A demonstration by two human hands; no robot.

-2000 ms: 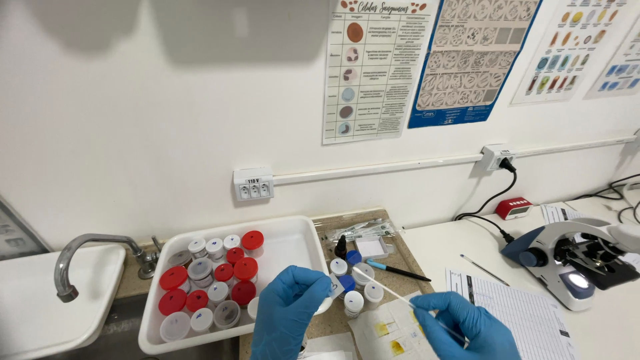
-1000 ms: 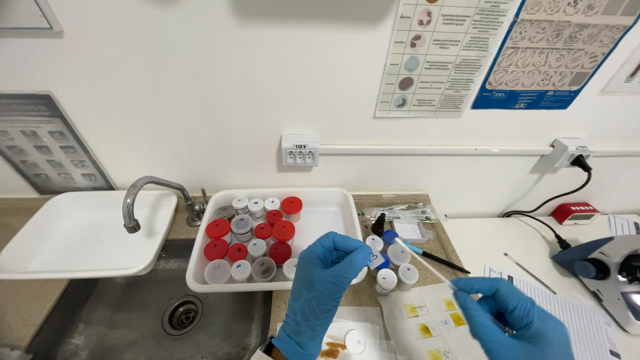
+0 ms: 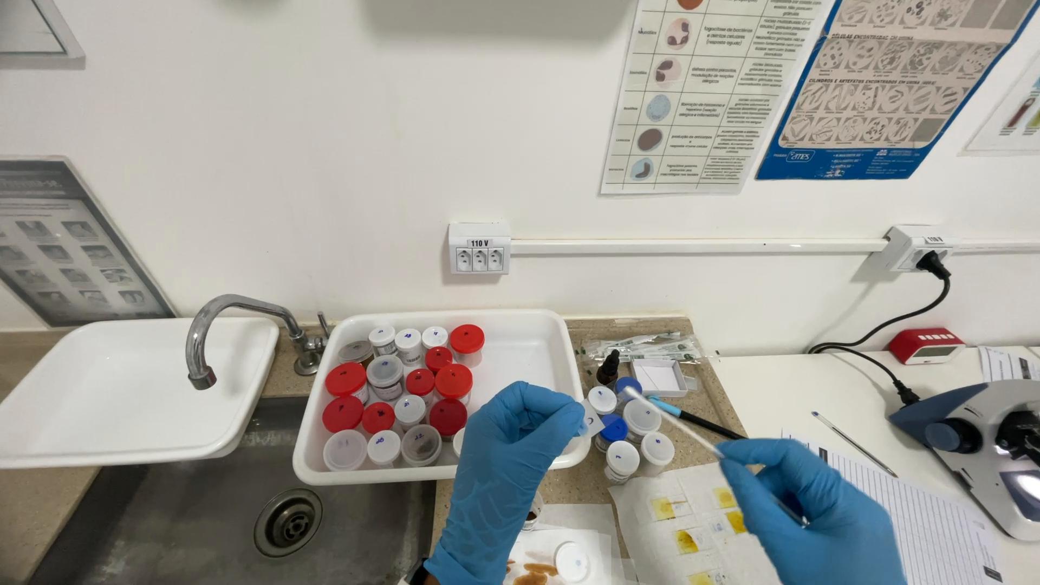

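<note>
My left hand (image 3: 520,463), in a blue glove, pinches a small clear piece, likely a glass slide (image 3: 591,419), by its edge. A thin white swab or stick (image 3: 674,424) is held in my gloved right hand (image 3: 804,496), its tip pointing up and left near the capped sample cups. White-lidded cups (image 3: 640,418) and blue-lidded cups (image 3: 628,387) stand just beyond both hands. Below them, slides with yellow smears (image 3: 686,540) lie on white paper. An uncapped cup is partly hidden behind my left wrist, above paper with brown smears (image 3: 532,573) and a loose white lid (image 3: 572,561).
A white tray (image 3: 528,325) holds red- and white-lidded cups at centre left. The metal sink (image 3: 244,520), faucet (image 3: 244,301) and another white tray (image 3: 146,390) are farther left. A dropper bottle (image 3: 608,367) and pen (image 3: 707,422) lie behind the cups; a microscope (image 3: 975,447) stands right.
The view has swung left, showing more of the sink. Both hands still hold their items, and the swab stays raised near the small piece in my left hand.
</note>
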